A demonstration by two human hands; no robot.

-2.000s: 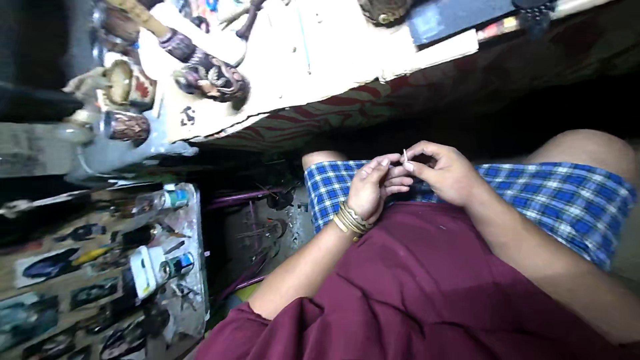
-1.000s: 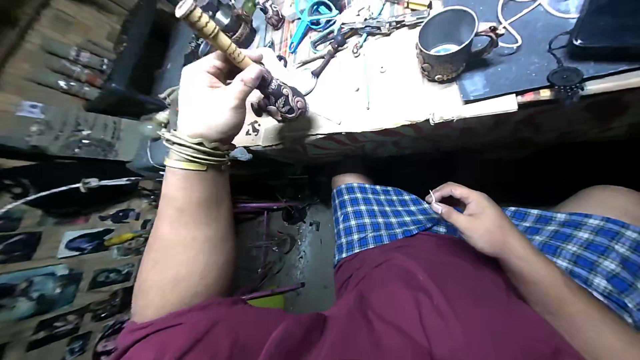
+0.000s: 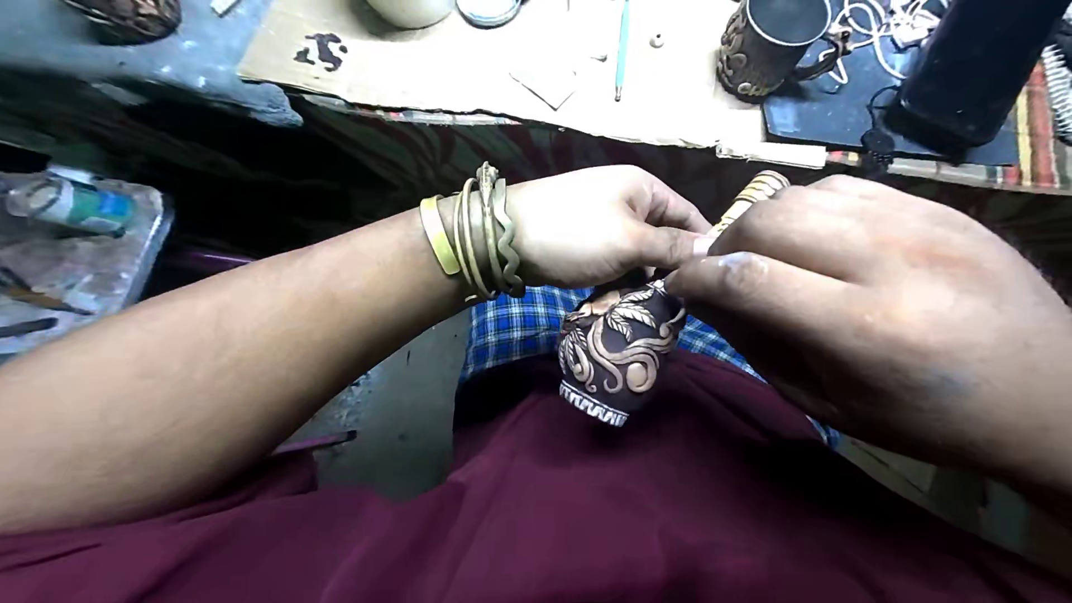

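Above my lap hangs a dark, rounded ornament (image 3: 621,347) with raised pale scrolls, leaves and a white toothed rim, joined to a ringed, light-coloured handle (image 3: 751,199). My left hand (image 3: 607,226), with several bangles at its wrist, grips the piece by its narrow part between ornament and handle. Beside it, my right hand (image 3: 863,276) has its fingers curled in at the same part, its thumb tip meeting the left fingertips. The right hand covers much of the join, and whether it holds the small pale bit seen earlier cannot be told.
On the worktable's cardboard (image 3: 469,75) lie a thin blue tool (image 3: 622,50) and a small paper piece (image 3: 546,84). A decorated mug (image 3: 775,42), white cables and a black device (image 3: 976,71) are at the right. A side tray (image 3: 151,243) with a jar (image 3: 71,205) stands at the left.
My left hand has brought the ornamented piece from the worktable to above my lap. My right hand, which was apart over the lap, now meets the left at the piece. The view has shifted.
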